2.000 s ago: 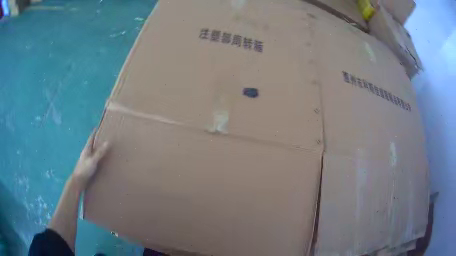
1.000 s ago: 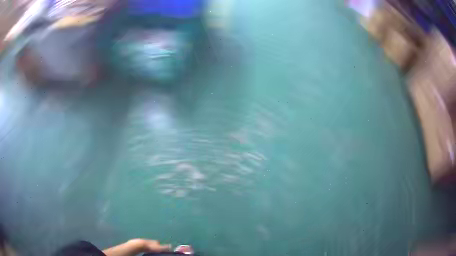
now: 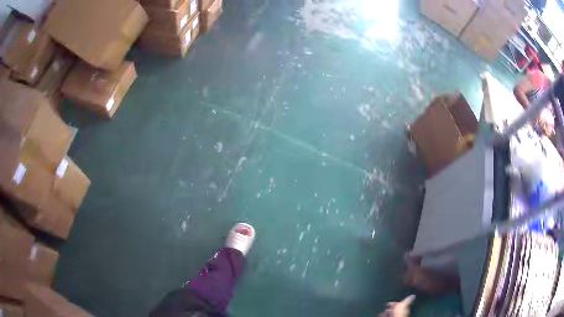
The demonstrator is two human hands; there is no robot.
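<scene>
My right hand [image 3: 397, 308] shows only as a few blurred fingers at the bottom edge, right of centre. It is cut off by the edge, and I cannot tell if it holds anything. It is over the worn green floor [image 3: 278, 179], left of a grey-sided stand [image 3: 454, 204]. My left hand is out of the picture. My foot in a white shoe [image 3: 241, 238] and a purple and dark trouser leg show at the bottom.
Taped cartons [image 3: 46, 186] are stacked along the left edge, with more cartons [image 3: 99, 86] at the upper left. An open carton [image 3: 442, 133] stands beside the stand. Stacked flat sheets [image 3: 519, 272] lie at the lower right. A person [image 3: 533, 83] is at the upper right.
The view has swung from a large printed carton, with my left hand at its edge, across blurred floor to a floor area between cartons and a stand. My left hand has left the picture.
</scene>
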